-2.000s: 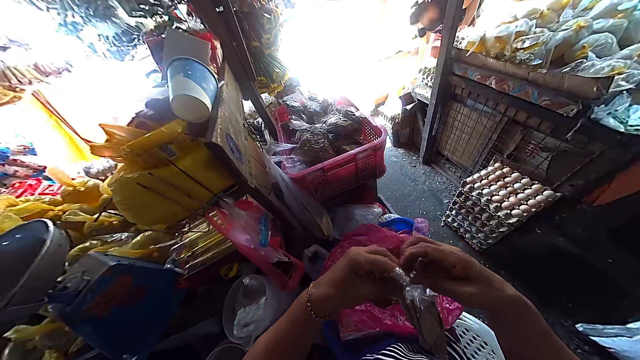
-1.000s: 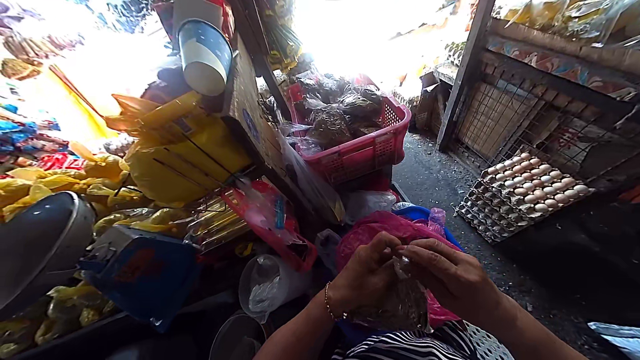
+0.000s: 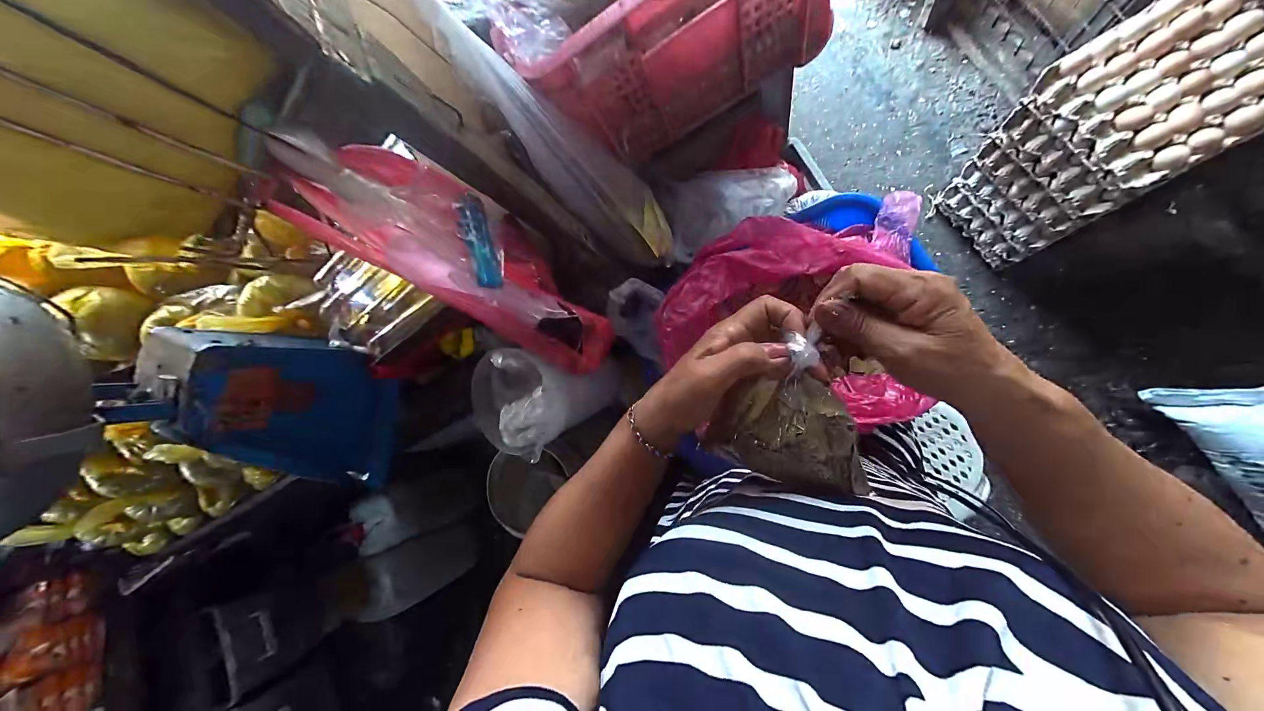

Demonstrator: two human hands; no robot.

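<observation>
My left hand and my right hand meet at the gathered neck of a clear plastic bag with greenish-brown contents. My left fingers grip the twisted neck from the left, just above the filled part. The fingertips of my right hand pinch the plastic at its top. The bag hangs over my lap, against the striped shirt. Behind my hands lies an open pink plastic bag, whose contents are mostly hidden, beside a blue basin.
A red plastic crate stands ahead, and stacked egg trays stand at the right. To the left are a clear plastic container, a blue weighing scale and yellow bags of goods. A white perforated basket is beside my lap.
The view has tilted down towards my lap. Both hands remain at the bag's neck, and the filled part now shows more fully below them.
</observation>
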